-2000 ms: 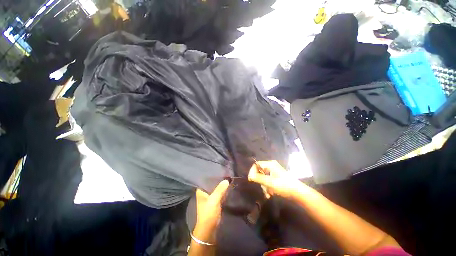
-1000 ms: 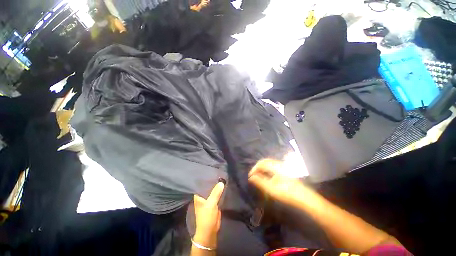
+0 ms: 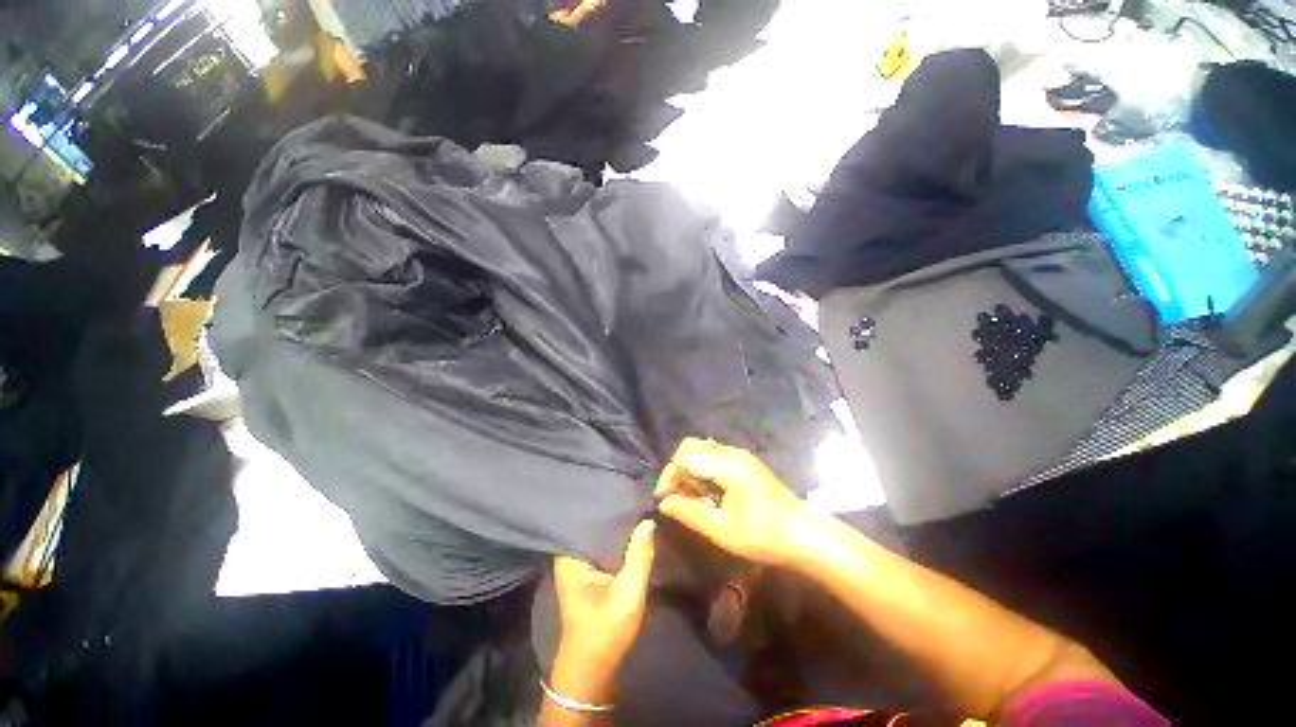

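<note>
A large dark grey garment [image 3: 427,412] lies heaped over the left and centre, its near edge at the lap. My left hand [image 3: 600,611] pinches that edge between thumb and fingers. My right hand [image 3: 725,500] is right beside it, fingertips closed at the same spot. Whether they hold a needle or thread is too small to see. The button at the left thumb is mostly hidden by the fingers. A pile of small dark buttons [image 3: 1011,351] lies on a grey cloth [image 3: 924,412] to the right, with a few more buttons [image 3: 861,332] apart to its left.
A black cloth bundle [image 3: 924,171] stands behind the grey cloth. A blue box or tray [image 3: 1173,234] lies at the right. Striped cloth [image 3: 1123,419] shows under the grey cloth's right edge. A dark cylinder [image 3: 1269,313] is at the far right. Dark clothing is heaped behind the garment.
My right hand first drew back from the edge, uncovering a dark button at my left thumb, and has now moved left to meet my left fingertips. My left hand still pinches the edge.
</note>
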